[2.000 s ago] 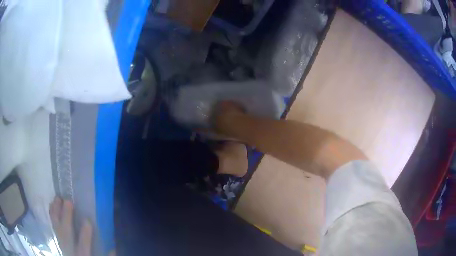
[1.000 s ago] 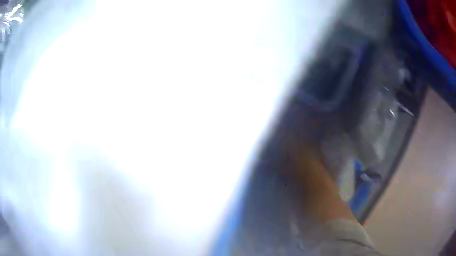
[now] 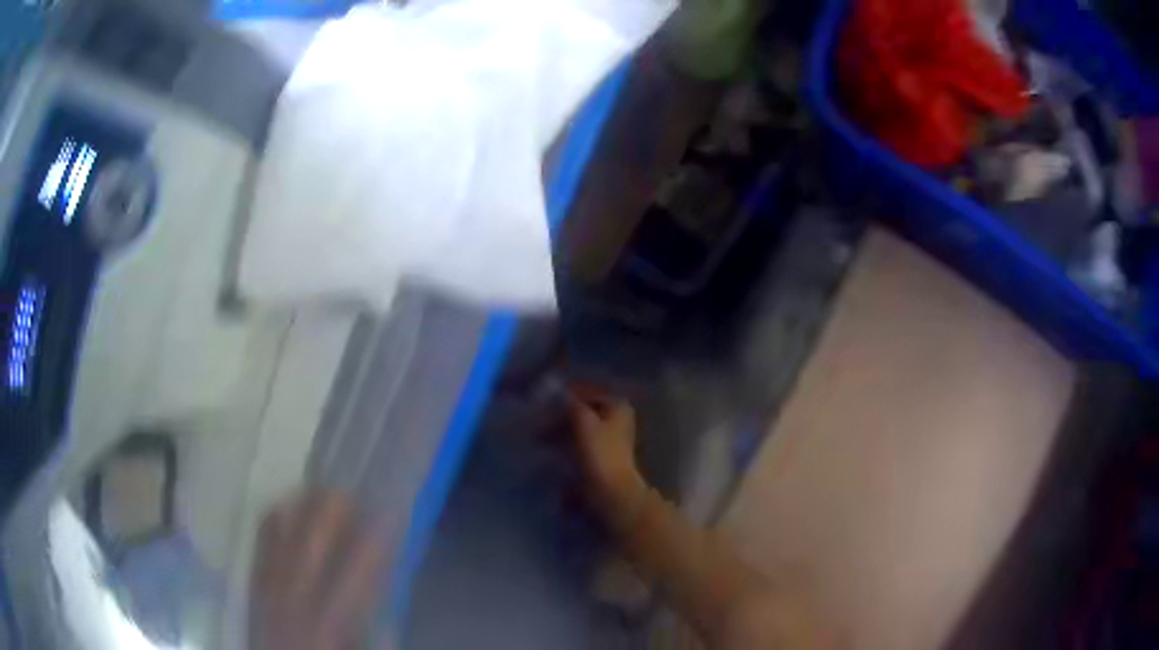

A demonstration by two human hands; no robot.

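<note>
My right hand point(image 3: 603, 429) is low beside the table's blue edge, over the dark area below it. Its fingers are bent together, and blur hides whether it holds anything. My left hand point(image 3: 315, 559) is at the bottom, over the table's grey front edge, blurred, with its fingertips not clear. A white cloth point(image 3: 420, 165) lies draped over the machine's right end and the table edge. The control panel point(image 3: 57, 254) with lit digits and a round button is at the left.
A blue plastic crate point(image 3: 966, 235) with red and pale scraps stands at the upper right. A tan board point(image 3: 902, 457) lies beside it. A dark tray-like container point(image 3: 705, 222) is below the table edge. Something green shows at the top.
The view has swung and the white cloth no longer fills it. The pale item under my right hand two seconds ago is not seen there now. The crate and control panel show.
</note>
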